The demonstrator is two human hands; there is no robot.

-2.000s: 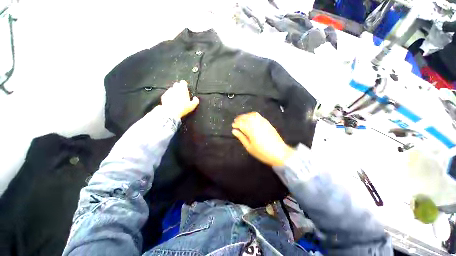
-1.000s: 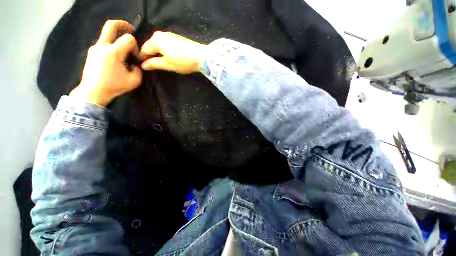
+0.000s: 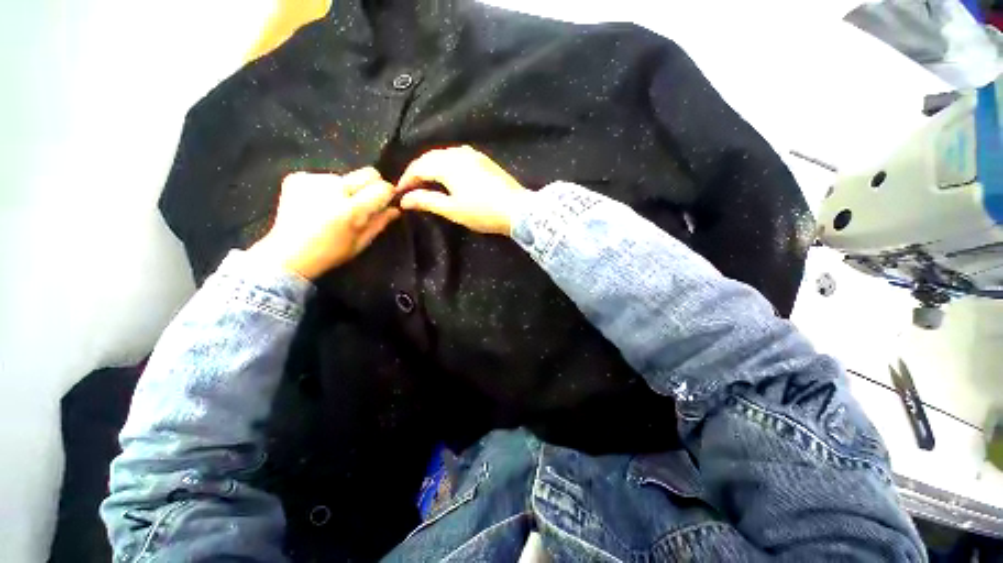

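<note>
A black jacket with light flecks lies spread on the white table and towards my lap, collar at the top. One button shows above my hands and another below them. My left hand and my right hand meet at the jacket's front placket. Both pinch the front edge between their fingertips, which touch or nearly touch. Whether a button or thread is between the fingertips is hidden. Thread snips lie on the machine bed at the right.
A white sewing machine with a blue stripe stands at the right. Its white bed lies below it. Pale grey cloth lies at the upper right. A second black garment is at the lower left. A bit of blue shows beside my lap.
My view has shifted, so the jacket's collar and upper button show again. Both hands remain together at the placket; my left hand's fingers are now lower and flatter against the cloth.
</note>
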